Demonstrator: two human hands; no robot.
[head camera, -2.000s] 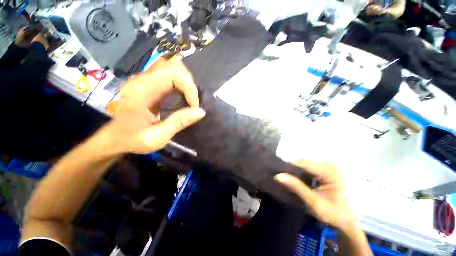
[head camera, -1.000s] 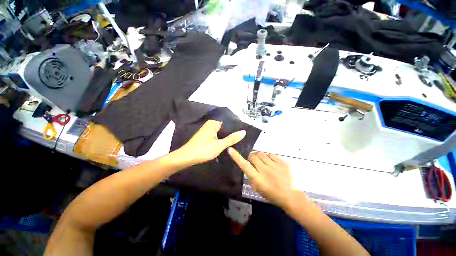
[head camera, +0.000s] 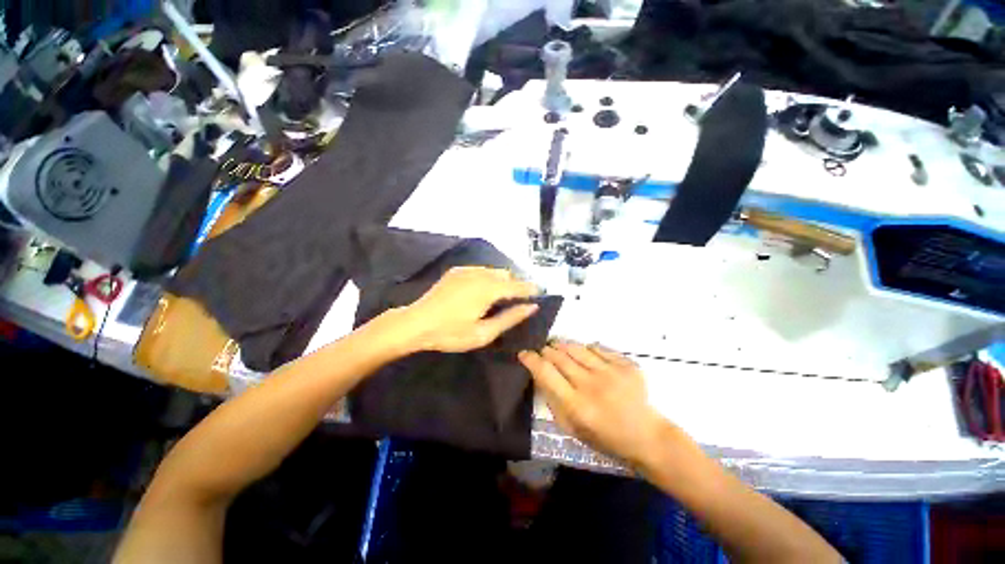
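A dark fabric panel (head camera: 441, 402) lies on the white table left of and in front of the needle, its near edge at the table's front edge. It joins or overlaps a long dark piece (head camera: 320, 209) reaching up to the back left. My left hand (head camera: 468, 312) lies on the panel, thumb and fingers pinching its right edge. My right hand (head camera: 590, 397) touches the same edge just below with its fingertips, its palm on the table. The presser foot and needle (head camera: 548, 248) are just beyond the fabric's corner.
The white sewing machine (head camera: 816, 176) has a hanging black strip (head camera: 719, 165). A grey vented housing (head camera: 83, 182), cardboard patch (head camera: 182, 342) and snips with yellow (head camera: 80, 317) and red handles are at left. Red-handled tool (head camera: 979, 399) at right. Dark fabric heaps behind. Blue crate (head camera: 793, 533) below.
Two seconds ago both hands held the fabric raised, away from the needle. It now lies flat on the table. Since one second ago, the hands have shifted only slightly at its right edge.
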